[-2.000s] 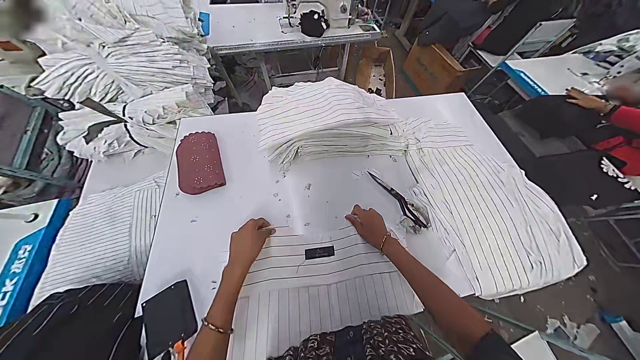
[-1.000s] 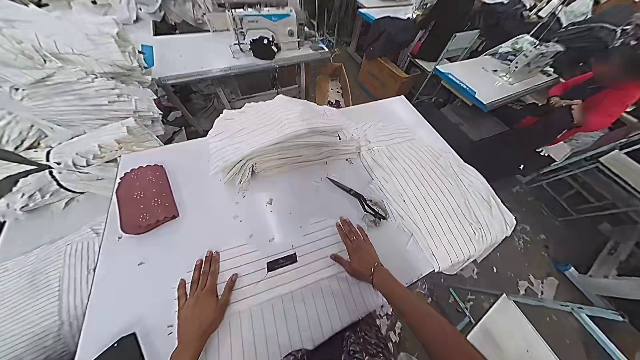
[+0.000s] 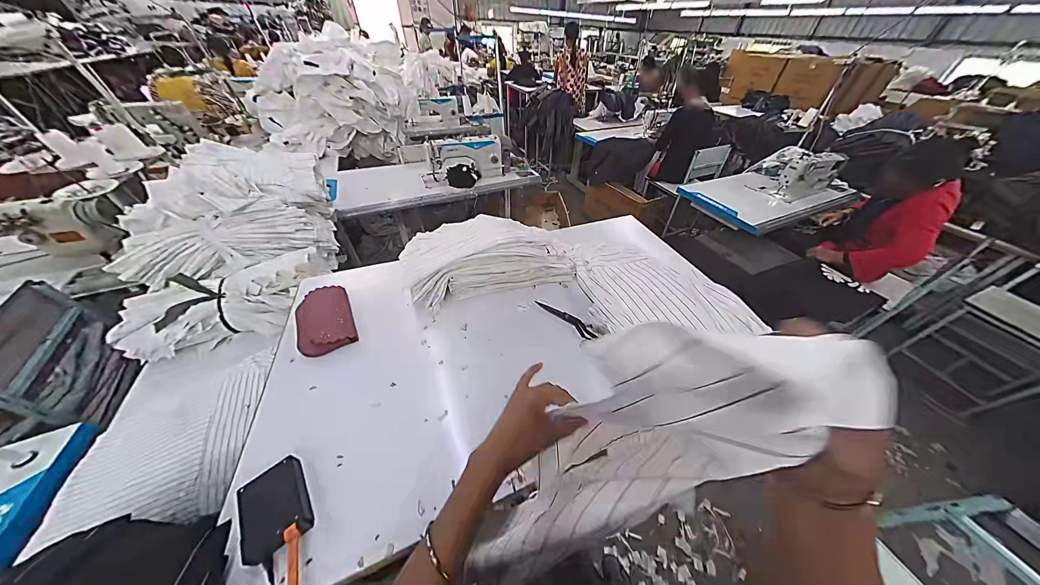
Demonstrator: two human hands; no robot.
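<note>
A white striped fabric piece [image 3: 691, 398], blurred by motion, is lifted off the table at the right. My left hand [image 3: 532, 418] pinches its left edge between thumb and fingers. Most of my right hand [image 3: 812, 329] is hidden behind the raised cloth; only a blurred part shows at the top edge, with the forearm below. Beyond the cloth, black-handled scissors [image 3: 569, 318] lie on the white table [image 3: 382, 422]. A stack of folded striped pieces [image 3: 487, 260] rests at the table's far side, with more striped cloth [image 3: 658, 284] spread to its right.
On the table's left part lie a dark red scalloped case [image 3: 326, 321] and a black device [image 3: 276, 508] beside an orange-handled tool [image 3: 292, 552]. White garment bundles [image 3: 236, 219] are piled at the left. Sewing machines [image 3: 467, 158] stand beyond. A person in red [image 3: 902, 231] sits at the right.
The striped piece that lay flat under both hands one second ago is now raised to the right. My left hand has closed on its edge. The view has tilted up.
</note>
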